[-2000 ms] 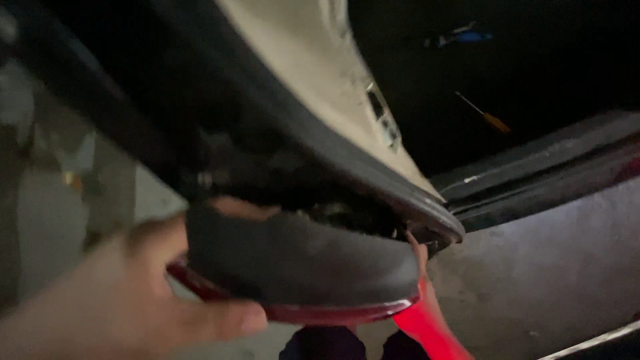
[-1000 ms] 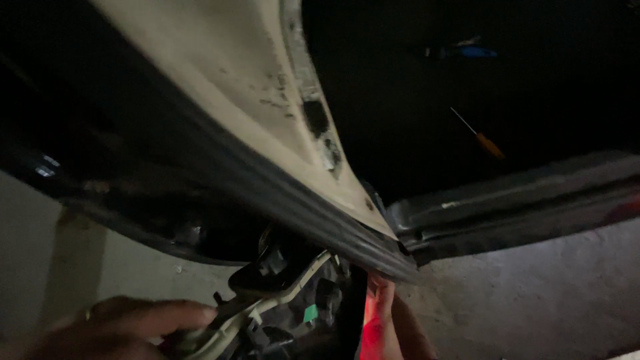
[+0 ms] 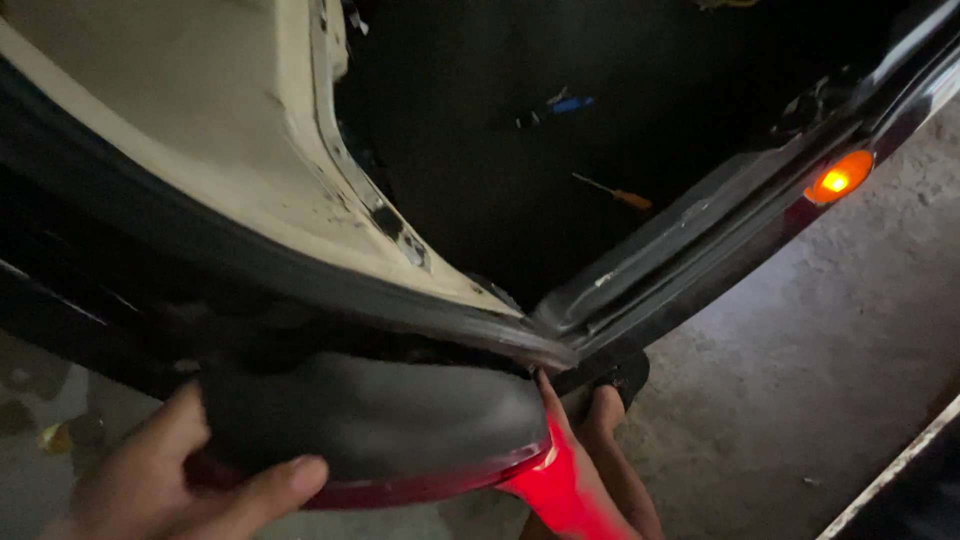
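A car tail light assembly (image 3: 375,420), with a black housing side and a red lens edge, lies against the dark car body at the lower middle. My left hand (image 3: 202,480) grips its left end, thumb over the red edge and fingers at the housing's side. At its right end is my right hand (image 3: 559,465), lit bright red, with a fingertip up at the corner of the body; most of its fingers are hidden by the light, so its hold cannot be made out.
Inside the dark trunk lie an orange-handled screwdriver (image 3: 632,199) and a blue-handled tool (image 3: 572,105). Beige trim (image 3: 225,142) lines the opening. An orange lamp (image 3: 840,178) glows on the body's right edge. My foot (image 3: 607,405) is on the concrete floor (image 3: 750,390) below.
A second ago the tail light's back, with its pale strip and green part, faced up; now its smooth black side and red edge show. The view has shifted, bringing the glowing orange lamp in.
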